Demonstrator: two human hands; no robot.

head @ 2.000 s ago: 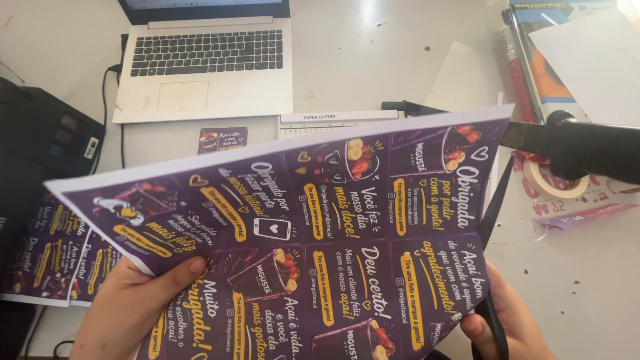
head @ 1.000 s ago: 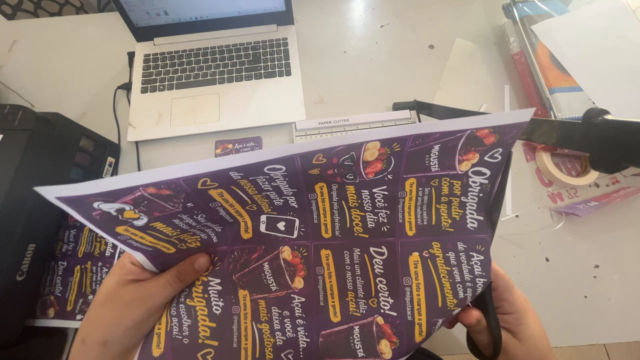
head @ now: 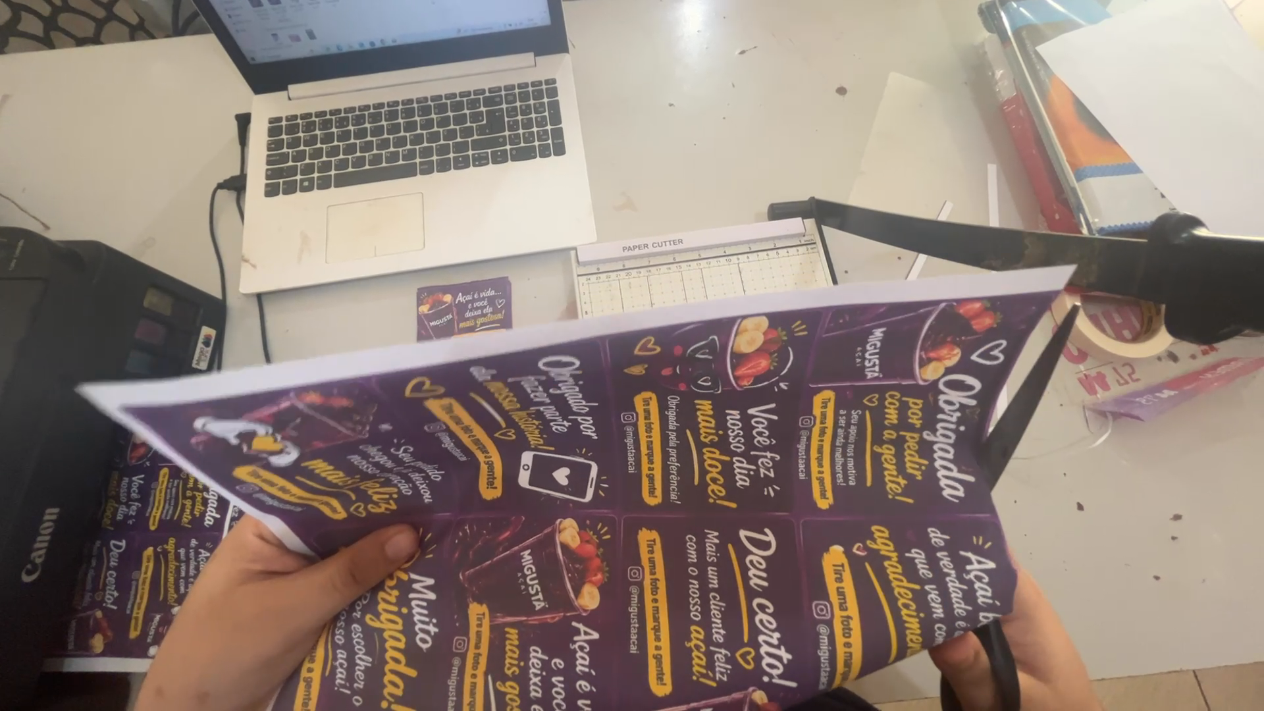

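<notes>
A printed sheet of purple cards with a white margin fills the lower middle of the view. My left hand grips its lower left part, thumb on top. At the sheet's right edge, my right hand holds black-handled scissors; a dark blade shows beside the sheet's upper right part, and the rest is partly hidden by the paper. One small cut card lies on the table behind the sheet.
A laptop stands at the back left, a black Canon printer at the left with printed sheets beside it. A paper cutter with its black arm lies behind the sheet. Masking tape and packs are at the right.
The scissors' blade, hidden behind the sheet one second ago, now shows at its right edge. My left hand keeps its hold on the sheet. The view has shifted slightly.
</notes>
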